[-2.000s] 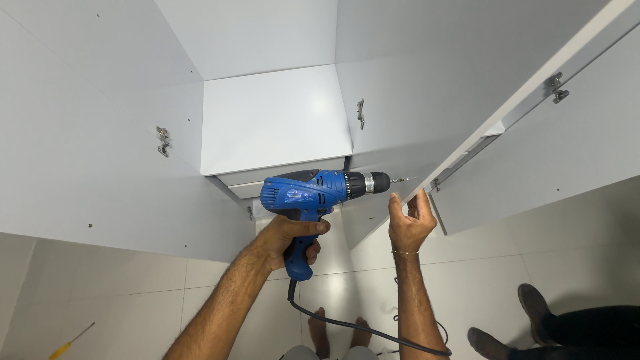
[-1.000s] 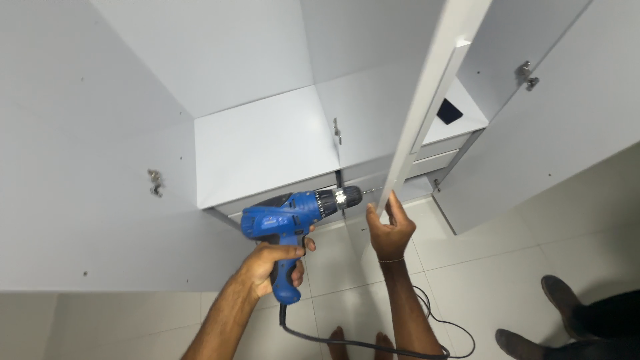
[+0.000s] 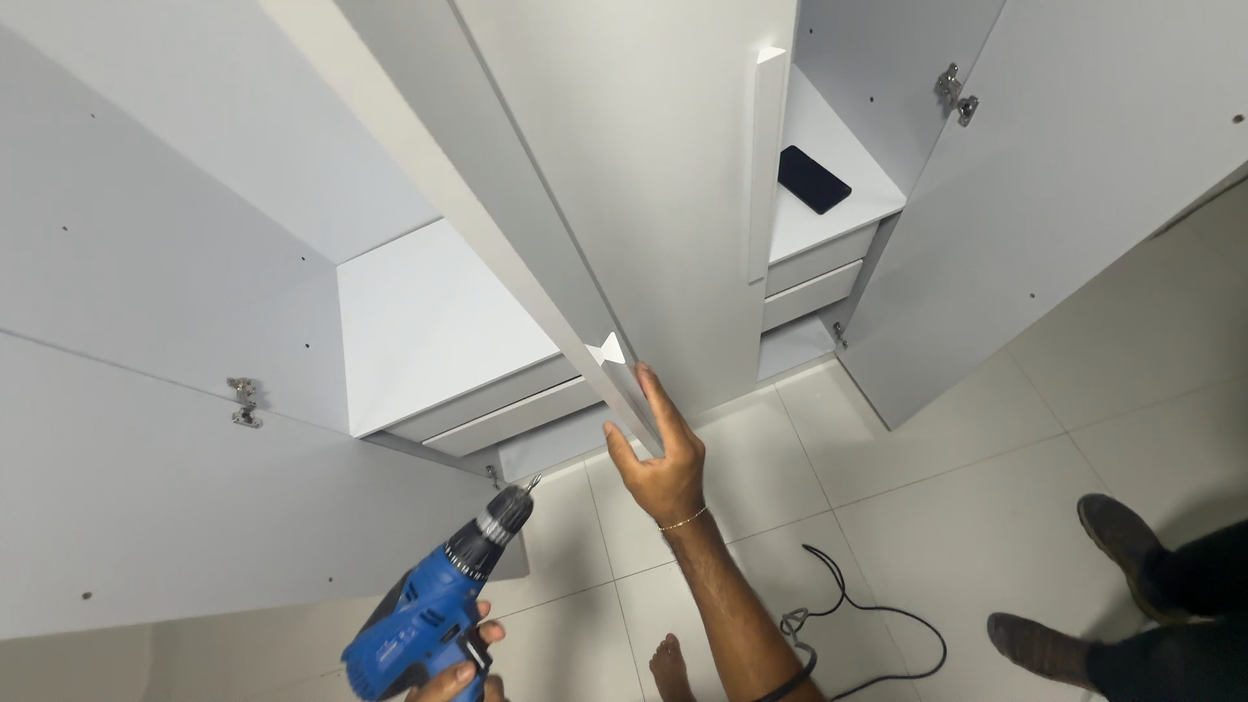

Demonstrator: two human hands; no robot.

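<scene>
My left hand [image 3: 456,673], at the bottom of the view, is closed around the grip of a blue corded power drill [image 3: 414,624]. The drill points up and right, its bit [image 3: 532,483] free of any surface. My right hand [image 3: 663,448] has thumb and fingers on either side of the lower edge of a white cabinet door [image 3: 517,244], by a small angled handle [image 3: 612,353]. That door stands ajar. Right of it, another door [image 3: 653,146] with a long white handle [image 3: 765,166] is closed.
An open door [image 3: 195,487] with a metal hinge [image 3: 244,402] is at left, another open door [image 3: 1033,195] at right. A black smartphone [image 3: 815,179] lies on the right shelf [image 3: 858,210]. The drill's cord [image 3: 877,612] loops on the tiled floor. Another person's shoes [image 3: 1121,546] stand at lower right.
The drill has moved down and left, away from the door edge. The held door has swung toward the left, and the closed door with the long handle now shows.
</scene>
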